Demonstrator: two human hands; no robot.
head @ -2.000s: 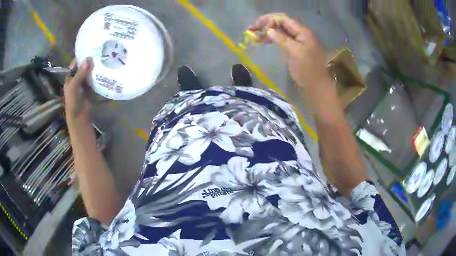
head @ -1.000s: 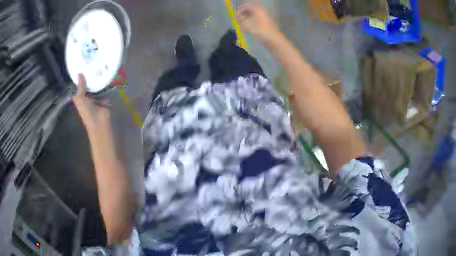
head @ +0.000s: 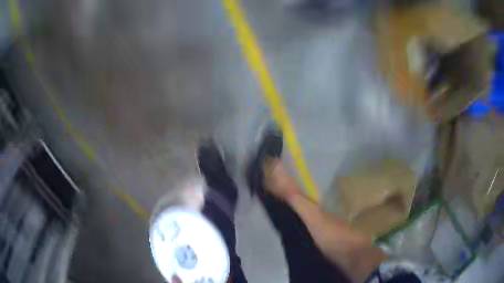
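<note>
A white component reel [head: 189,243] is at the bottom left of centre in the head view, its labelled face towards me. My left hand [head: 176,279] shows only as a fingertip at the reel's lower edge. The rest of it is cut off by the frame edge or hidden. My right hand [head: 276,176] is blurred, in front of my dark trouser leg and shoe. I cannot tell whether its fingers hold anything.
An open cardboard box [head: 458,74] stands at the upper right, beside a blue bin [head: 499,77]. Another cardboard box [head: 376,193] and a green-edged rack [head: 411,224] are at the lower right. Yellow floor lines [head: 271,91] cross the grey floor. Machine parts [head: 33,221] are at the left.
The view has shifted forward over the floor. The reel now appears lower and nearer the middle. My right hand appears lower, in front of my leg. The yellow piece seen earlier in it is not visible.
</note>
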